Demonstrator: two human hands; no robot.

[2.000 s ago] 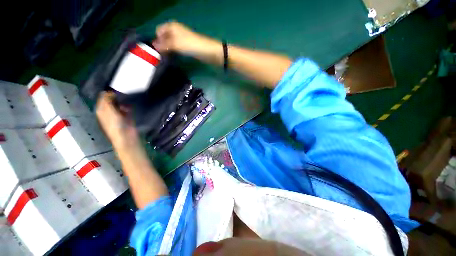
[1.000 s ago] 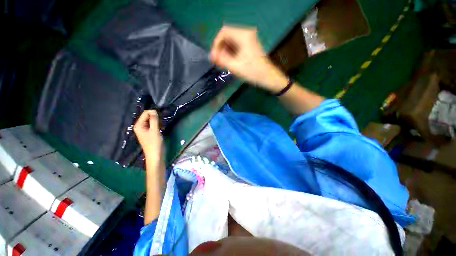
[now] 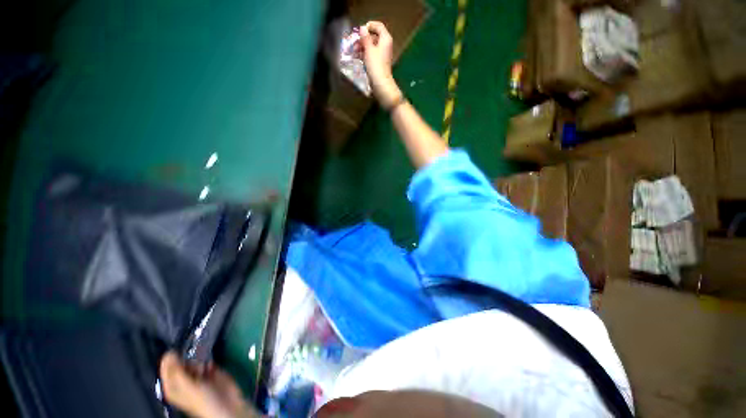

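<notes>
Dark grey mailers (image 3: 147, 277) lie flat on the green table (image 3: 180, 98) at the left, their shiny flap edges towards me. My left hand (image 3: 200, 390) is at the bottom left, blurred, with its fingers at the flap edge of the dark mailers; its grip is unclear. My right hand (image 3: 378, 59) is stretched out past the table edge at the top, fingers bent together beside a pale, shiny crumpled bunch (image 3: 353, 67) at the open brown carton (image 3: 399, 20). Whether it holds a thin strip cannot be seen.
Small white scraps (image 3: 211, 160) lie on the table. Yellow-and-black tape (image 3: 452, 82) runs along the green floor. Brown cartons (image 3: 587, 196) stand at the right, some with bundles of white items (image 3: 661, 214) on or in them. The table edge runs down the middle.
My view has turned right; the white boxes have left the picture. The white box seen earlier in the bag has gone from sight. My right hand has moved from above the table to the carton.
</notes>
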